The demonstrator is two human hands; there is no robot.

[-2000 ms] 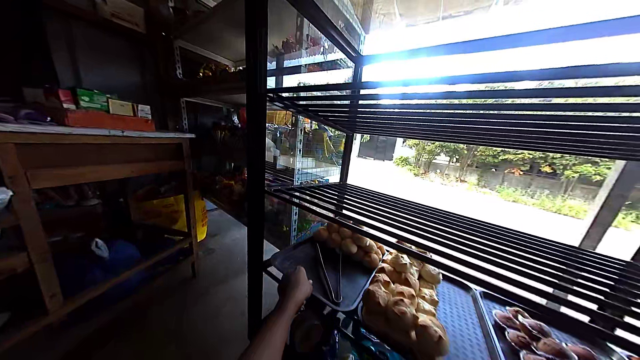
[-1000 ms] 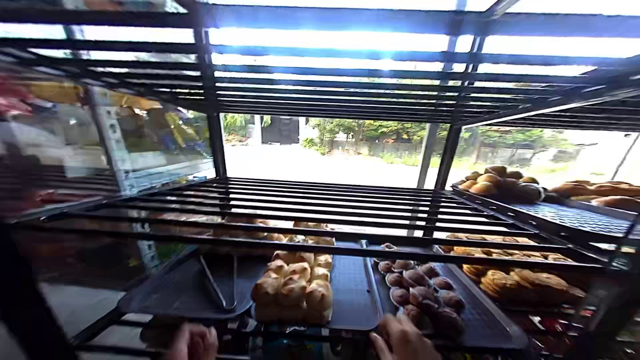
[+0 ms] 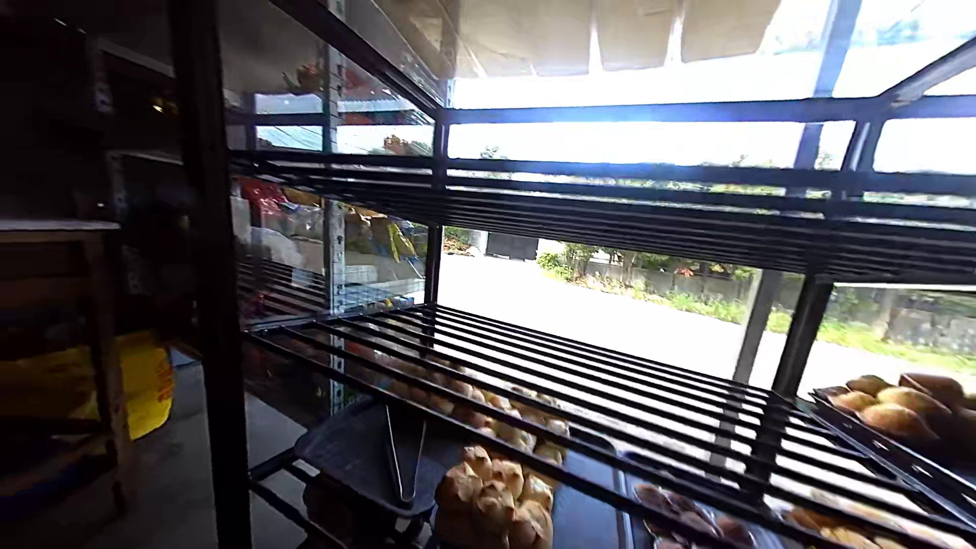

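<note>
Neither of my hands is in view. On the lower level of a black metal rack lies a dark baking tray with a pair of metal tongs resting in it. Pale bread rolls are clustered just right of the tongs, and more of them continue behind, partly hidden by the slats. Farther right, brown baked pieces sit in another tray, cut off by the bottom edge. A higher tray at the right holds round browned buns.
Slatted shelves span the rack above the lower trays, and its uprights stand at left and centre right. A wooden table and a yellow bag are at the left. Behind the rack is glazing onto a bright road.
Both hands, seen near the lower trays one second ago, are out of view now. The view has swung back left. The tongs lie in the dark tray in all frames.
</note>
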